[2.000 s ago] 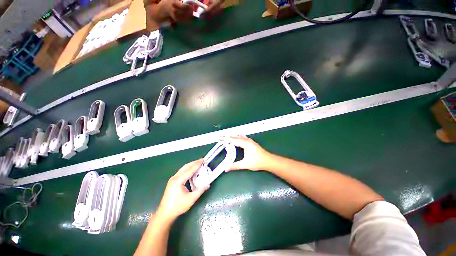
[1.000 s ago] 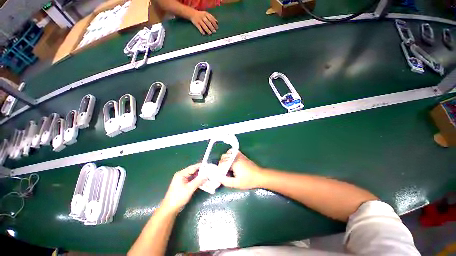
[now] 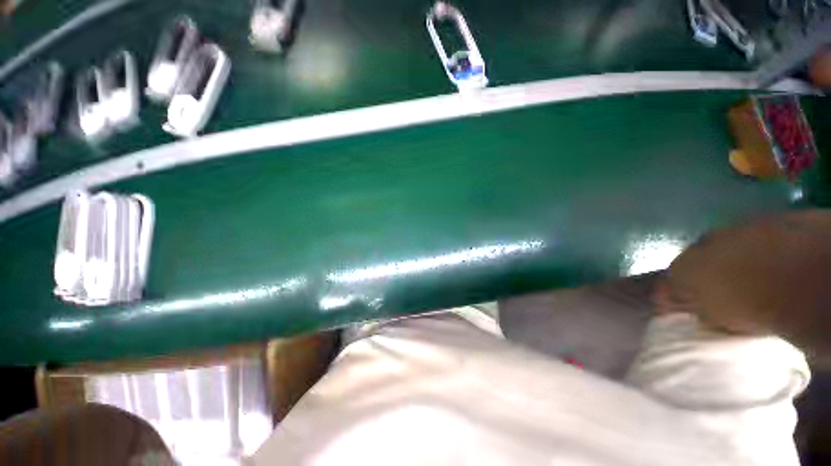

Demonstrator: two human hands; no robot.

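Neither of my hands can be made out. A blurred brown shape lies at the right edge and another at the bottom left; I cannot tell what they are. A closed white looped unit (image 3: 189,116) stands on the green belt against the guide strip. A half-built looped housing with a blue part (image 3: 463,66) lies on the belt at top centre. Plain white covers (image 3: 94,276) stand in an overlapping row on the bench at left. A brown carton (image 3: 297,373) with white covers (image 3: 196,410) shows below the bench edge.
The pale guide strip (image 3: 364,121) curves between bench and belt. More closed units (image 3: 117,96) are on the belt at left. A small box of red parts (image 3: 785,136) sits at right. My light clothing (image 3: 456,391) fills the bottom centre.
The view has swung down and right. The unit my hands held is no longer in them; one more closed unit stands by the strip at left. My hands have left the bench middle.
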